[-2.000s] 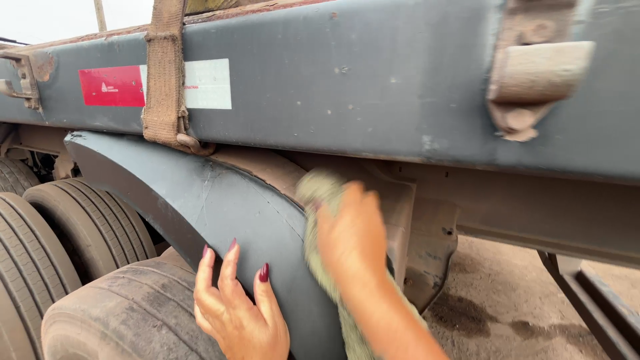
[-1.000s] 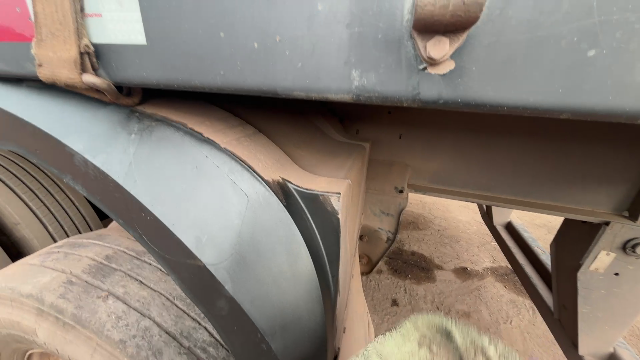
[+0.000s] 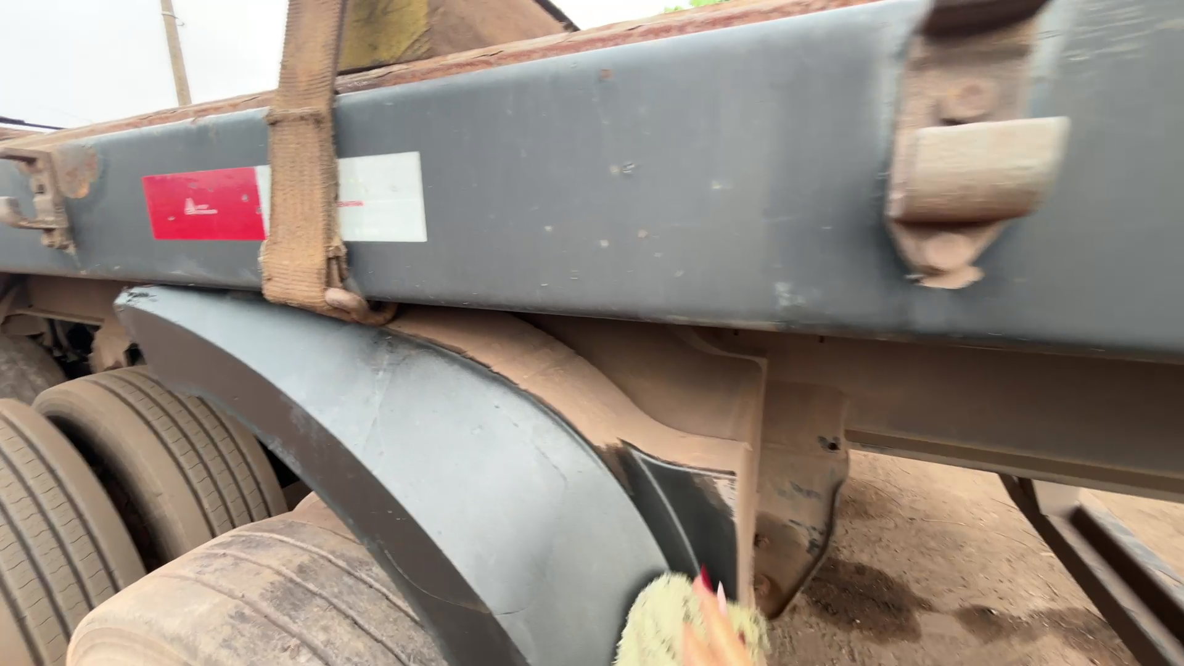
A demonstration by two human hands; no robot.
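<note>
A hand with dark red nails, seemingly my right hand (image 3: 714,629), shows at the bottom edge, its fingers pressed on a fluffy pale green cloth (image 3: 655,622). The cloth lies against the lower right part of a dark grey wheel fender (image 3: 472,444). Most of this hand and its wrist are cut off by the frame. The fender's outer face looks smooth, while brown dust coats the ledge behind it (image 3: 555,379). Below the cloth's level, nothing of my left hand shows.
Dusty tyres (image 3: 231,601) stand below and left of the fender. A grey side rail (image 3: 573,185) runs above, with a webbing strap (image 3: 303,166), a red and white reflective strip (image 3: 205,203) and a metal bracket (image 3: 971,171). Dirt ground (image 3: 925,555) shows at right.
Two seconds ago both hands were at the fender, the right one wiping higher up with the cloth. The left hand has left the view; the cloth is now lower on the fender.
</note>
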